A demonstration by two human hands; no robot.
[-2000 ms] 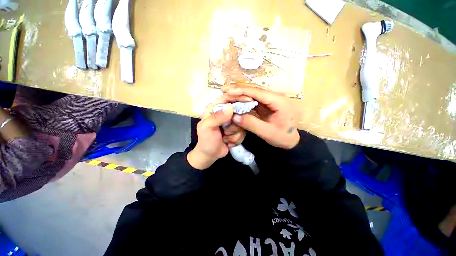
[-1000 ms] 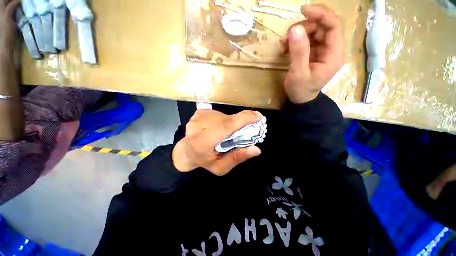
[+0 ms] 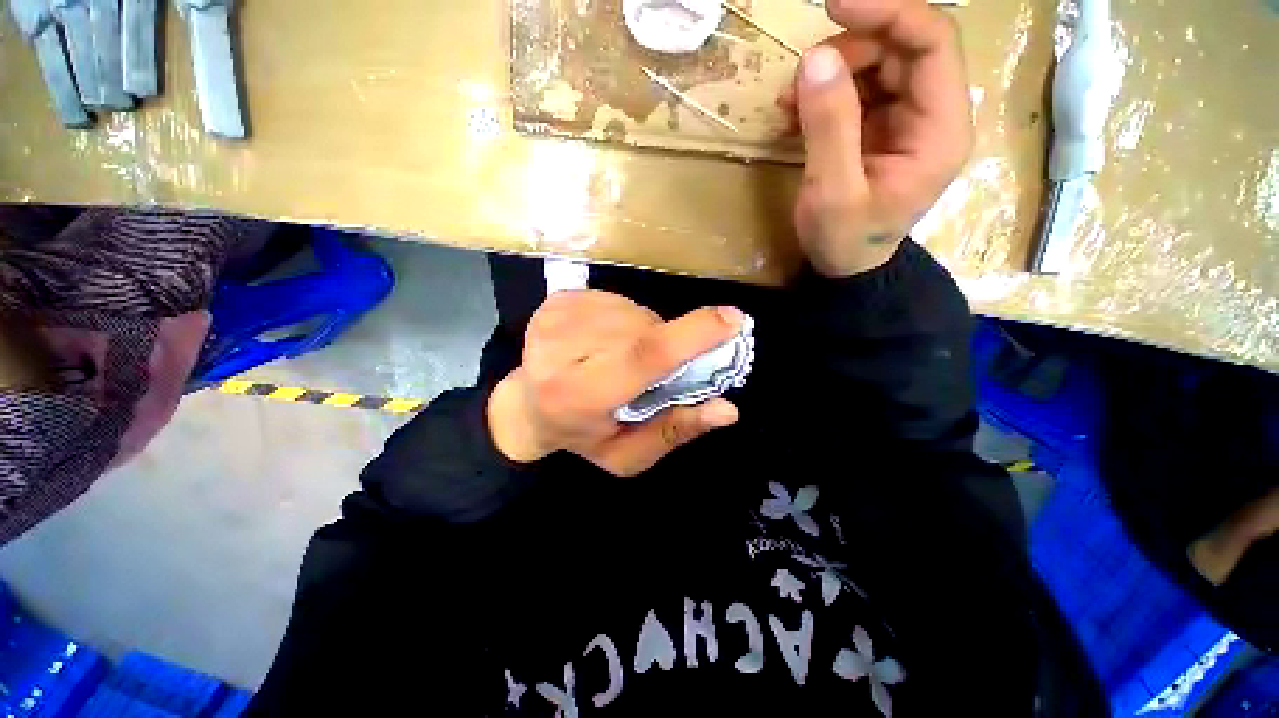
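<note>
My left hand (image 3: 596,379) is closed around a leg-shaped moulded part in front of my chest. Its pale ridged foot end (image 3: 708,376) shows between thumb and fingers, and the rest is mostly hidden by the fist. My right hand (image 3: 884,140) is over the right side of the brown work board (image 3: 589,110). Its thumb and forefinger pinch a thin pale stick (image 3: 762,25), whose far end points to the small white dish (image 3: 673,20). A spare stick (image 3: 687,98) lies on the board below the dish.
Several leg-shaped parts (image 3: 138,56) lie at the bench's far left, and another (image 3: 1077,112) lies at the right. Blue stools (image 3: 302,312) stand on both sides below the bench. A person in patterned clothing (image 3: 98,337) is at the left. Another person's arm (image 3: 1241,533) shows at the right edge.
Both hands were together on the part at first. They have parted, my right hand moving up to the board and now holding a stick by the dish. The view has shifted downward.
</note>
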